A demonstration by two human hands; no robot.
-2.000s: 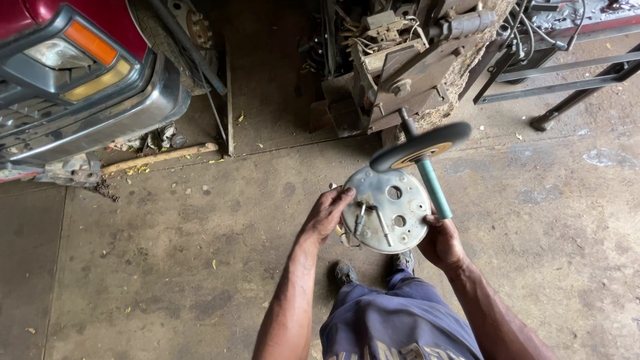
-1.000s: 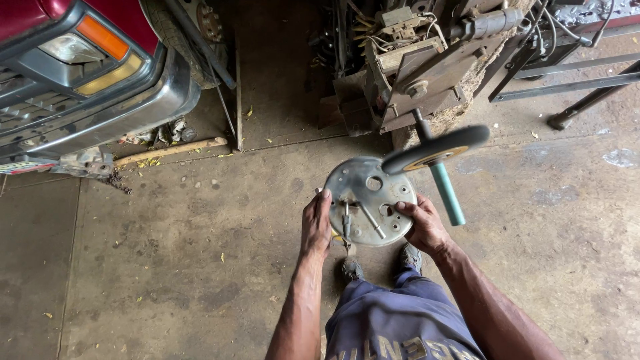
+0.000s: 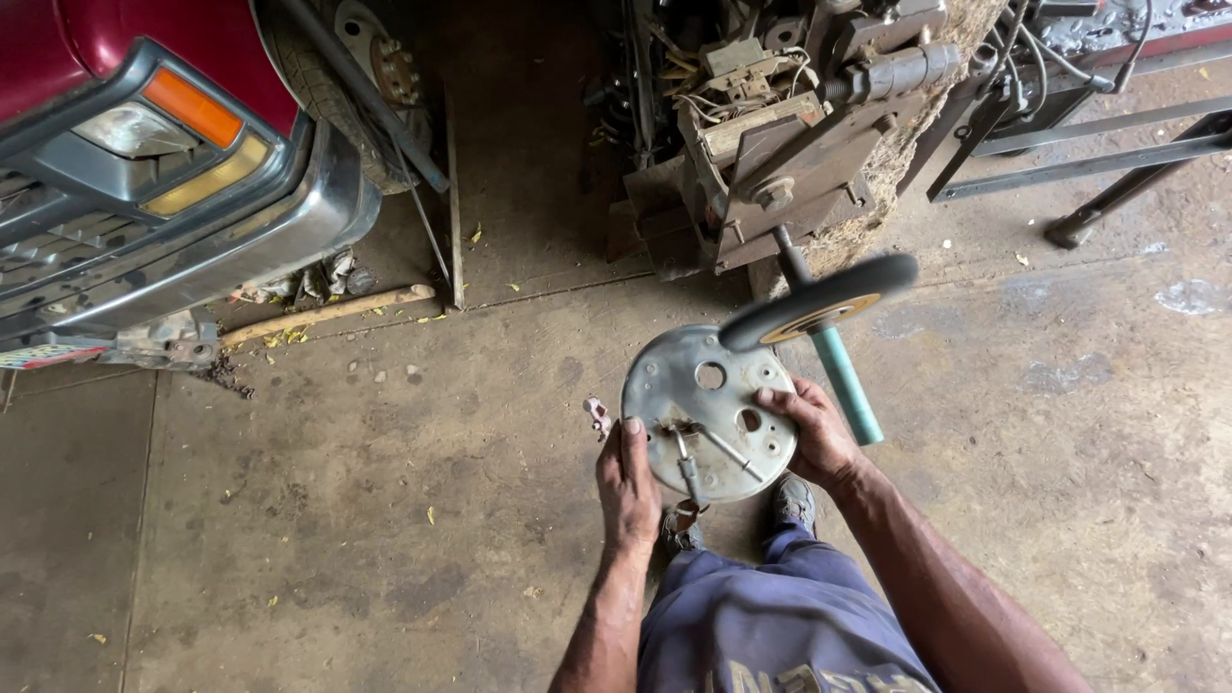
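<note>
Both my hands hold a round metal plate (image 3: pixel 674 375) with holes, two rods on its face and a bracket-like part hanging at its lower edge. My left hand (image 3: pixel 630 486) grips the plate's left edge, thumb on the face. My right hand (image 3: pixel 813 428) clasps its right edge, its thumb near a hole. A dark wheel (image 3: pixel 837 300) with a yellowish centre, blurred at its rim, sits over or against the plate's upper right edge; whether they touch I cannot tell. The wheel is on a shaft from the machine, and a green tube (image 3: pixel 847 385) extends below it.
The rusty machine (image 3: pixel 799 183) with a bolted plate and wiring stands ahead. At the left are a red vehicle's bumper (image 3: pixel 289 231) and a wooden stick (image 3: pixel 327 316) on the floor. A metal frame (image 3: pixel 1088 154) stands at the upper right. My shoes are below the plate.
The metal plate has turned in my hands, and its rods now slant differently from two seconds ago. My right hand has shifted up its edge, with the thumb now on the face.
</note>
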